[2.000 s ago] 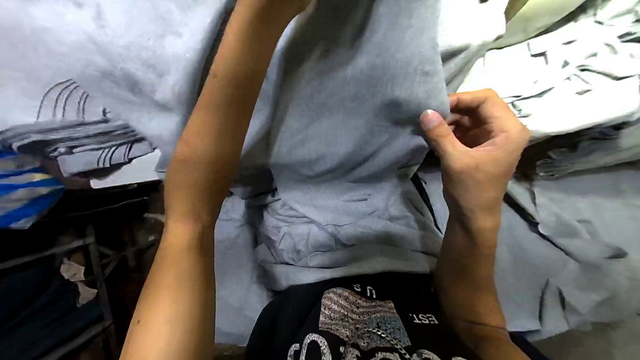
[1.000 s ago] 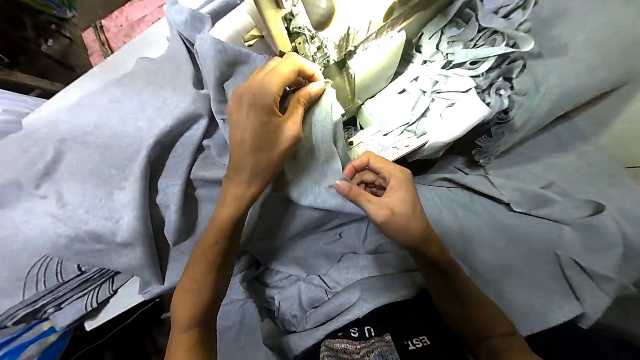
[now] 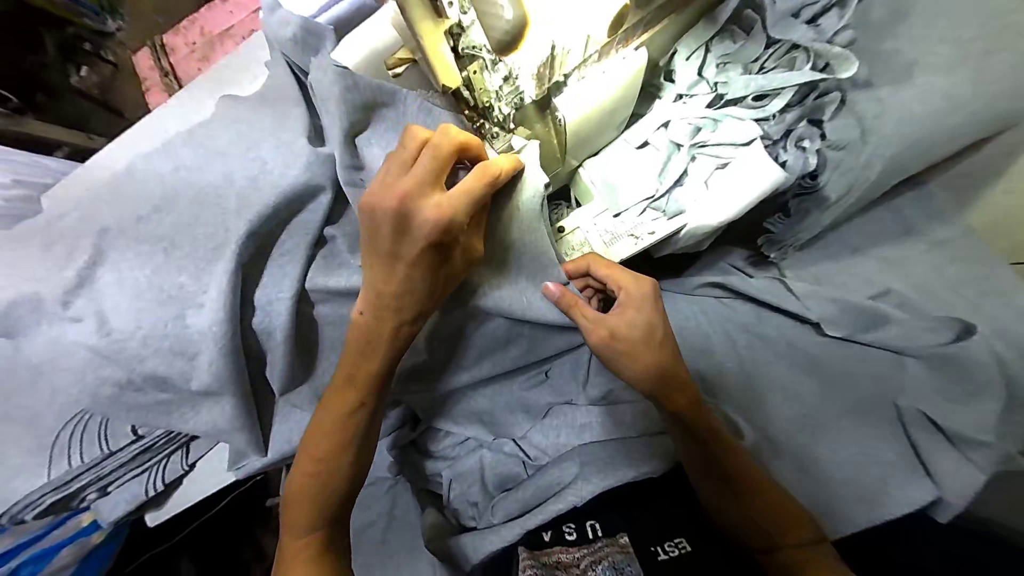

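Grey fabric (image 3: 496, 264) spreads across the work surface and over the lap. Close to the presser foot area of a sewing machine (image 3: 496, 96), my left hand (image 3: 424, 216) pinches the fabric between thumb and fingers. My right hand (image 3: 624, 320), lower and to the right, holds the fabric's edge between thumb and forefinger, beside the machine's metal plate (image 3: 612, 232). The needle itself cannot be made out among the brightly lit parts.
A heap of pale fabric strips (image 3: 704, 152) lies right of the machine head. Folded striped cloth (image 3: 120, 464) is at the lower left, near a blue and white striped bundle (image 3: 60, 552). A pink surface (image 3: 200, 48) shows at the upper left.
The view has shifted, bringing the machine into sight. Compared with two seconds ago, my left hand is now visible, pinching fabric near the machine head. Both hands look much the same as one second ago.
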